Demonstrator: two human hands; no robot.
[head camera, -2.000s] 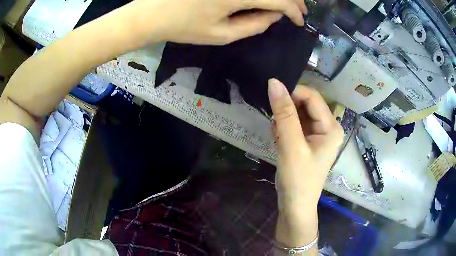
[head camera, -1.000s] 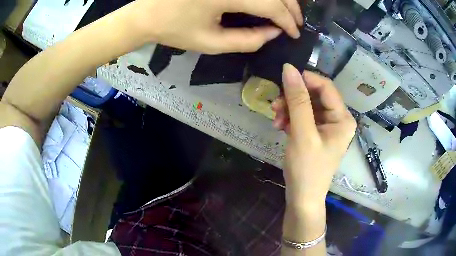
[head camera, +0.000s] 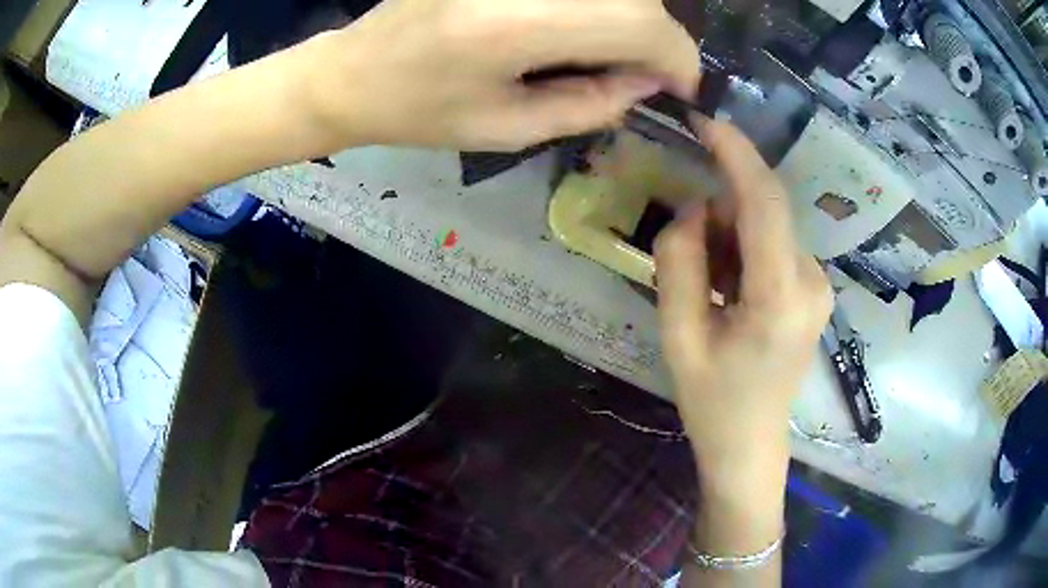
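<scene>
The dark cloth piece (head camera: 506, 160) shows as a narrow strip under my left hand and a folded edge between the two hands, near the overlock machine (head camera: 845, 190). My left hand (head camera: 517, 80) lies over the cloth with its fingertips on the folded edge, hiding most of it. My right hand (head camera: 741, 276) has its index fingertip at that edge; its thumb and other fingers are bent, and whether it grips the cloth cannot be told. The needle area is hidden behind the hands. The yellow frame (head camera: 586, 230) shows between the hands.
Thread snips (head camera: 853, 379) lie right of the machine beside dark scraps (head camera: 929, 301). The table edge ruler (head camera: 506, 293) runs along the front. A carton of white pieces (head camera: 144, 356) stands at left, by a blue basket (head camera: 224, 216). Dark cloth lies at upper left.
The cloth has moved up and under my left hand, uncovering more table and the yellow frame. My left hand has come slightly lower; my right hand has moved right, its index finger now reaching up.
</scene>
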